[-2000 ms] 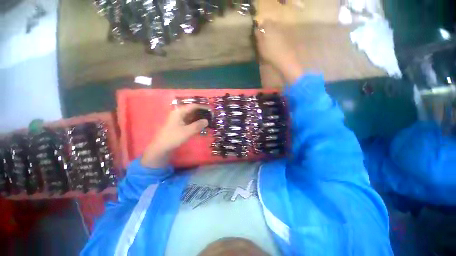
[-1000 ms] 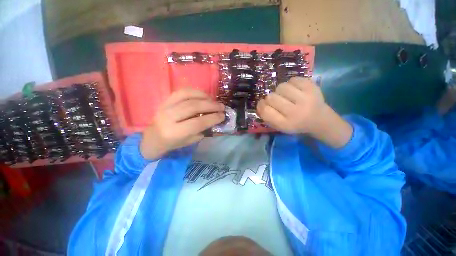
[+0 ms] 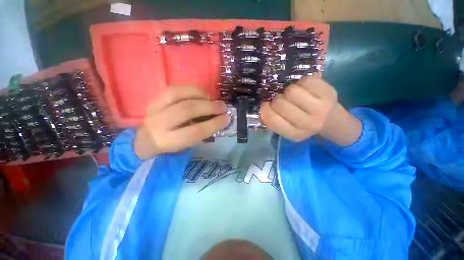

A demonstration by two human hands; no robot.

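My left hand (image 3: 185, 122) and my right hand (image 3: 300, 109) hold a silver metal fitting (image 3: 253, 120) crosswise between them, over the near edge of the red tray (image 3: 124, 76). A short flat black strap (image 3: 242, 122) hangs upright across the fitting between my fingertips. My fingers hide the fitting's ends. Another dark piece end shows under my left fingers. Assembled pieces (image 3: 248, 58) fill two columns at the tray's right. One assembled piece (image 3: 185, 37) lies crosswise at the top of the middle compartment.
A second red tray (image 3: 38, 76) with columns of pieces is at the left. A white label (image 3: 120, 8) lies beyond the tray. Dark rings (image 3: 419, 40) lie on the green surface at right. A brown board (image 3: 356, 11) is at the back; another person's blue sleeve (image 3: 437, 134) is at far right.
My right hand has come from beyond the tray to meet my left hand, which moved from the middle compartment to the near edge. The view has shifted, and the parts pile has left it.
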